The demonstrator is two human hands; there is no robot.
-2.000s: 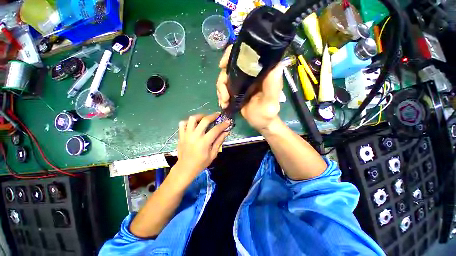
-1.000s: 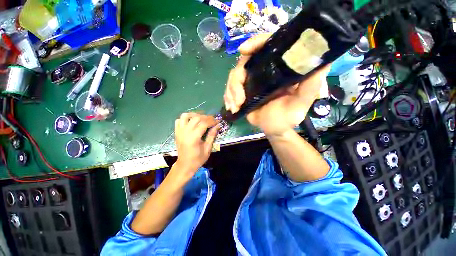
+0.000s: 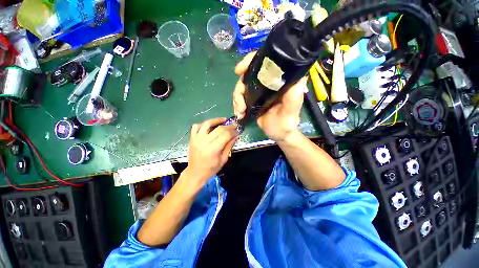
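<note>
My right hand (image 3: 281, 112) is closed round a thick black electric screwdriver (image 3: 278, 57) with a worn pale label, tilted with its tip down to the left. My left hand (image 3: 210, 145) holds a small round unit (image 3: 232, 124) with a patterned silver face at the bench's front edge. The screwdriver's tip end is at the unit; whether it touches a screw cannot be seen. The fingers hide most of the unit.
Clear cups (image 3: 174, 39) stand behind. A black round part (image 3: 160, 88) and two round units (image 3: 79, 154) lie to the left. Foam trays flank the bench at left (image 3: 39, 230) and right (image 3: 415, 183). A light blue bottle (image 3: 351, 56) and a black cable are at right.
Since one second ago the screwdriver has lowered and swung more upright, back near its earlier pose. My right hand has moved left with it. My left hand still holds the unit, slightly shifted.
</note>
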